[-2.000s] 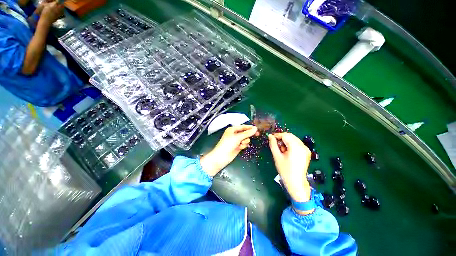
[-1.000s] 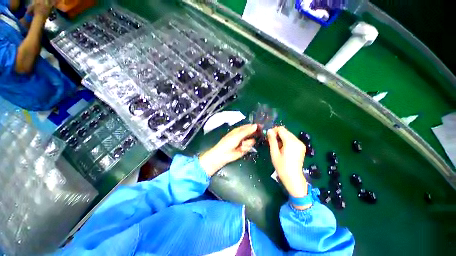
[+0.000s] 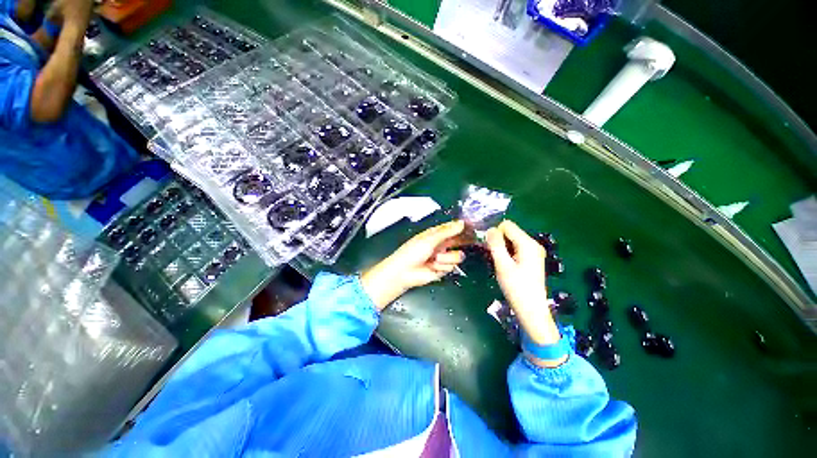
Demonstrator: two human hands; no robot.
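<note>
A small crumpled, shiny plastic bag [image 3: 485,204] is held up between both hands above the dark-green surface. My left hand [image 3: 417,258] pinches its lower left edge. My right hand [image 3: 519,266] pinches its lower right side with thumb and finger. Reddish-brown matter shows at the fingertips; whether it is inside the bag or behind it I cannot tell. Tiny specks lie on the surface under the hands, mostly hidden by them. Glossy black round parts [image 3: 597,302] lie loose to the right of my right hand.
Clear blister trays [image 3: 269,134] with black discs are stacked askew at left, with more at lower left. A white sheet [image 3: 400,213] lies beside them. A metal rail [image 3: 537,112] runs behind. Another worker's blue sleeve [image 3: 54,148] is at upper left.
The bag now shows brighter and more spread above the fingertips. Both hands have stayed close together over the specks. The view has shifted slightly.
</note>
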